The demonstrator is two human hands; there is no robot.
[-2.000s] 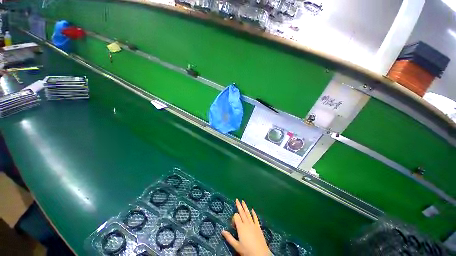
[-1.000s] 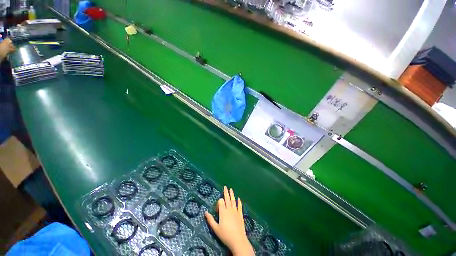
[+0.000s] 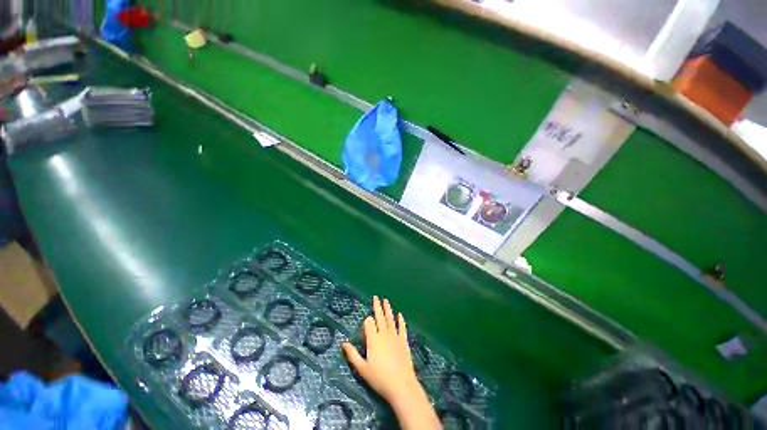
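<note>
A clear blister tray (image 3: 227, 296) lies flat on the dark-green bench, with a black ring part (image 3: 281, 373) and others like it in its round pockets. My right hand (image 3: 387, 354) is bare and rests palm down over the right part of the tray, fingers apart, holding nothing that shows; it hides some pockets. At the lower left edge a blue smock sleeve (image 3: 63, 405) shows, cut off by the frame; my left hand is not in the picture.
Stacked blister trays (image 3: 647, 395) stand at the lower right. A blue bag (image 3: 374, 149) and an instruction sheet (image 3: 467, 197) hang on the green panel. Stacks of flat pale parts (image 3: 118, 107) lie far left. A brown carton (image 3: 23, 284) is below the bench's left edge.
My right hand has moved slightly left and up in the picture and stays over the tray. The blue sleeve has come into view at the lower left. The camera view has shifted.
</note>
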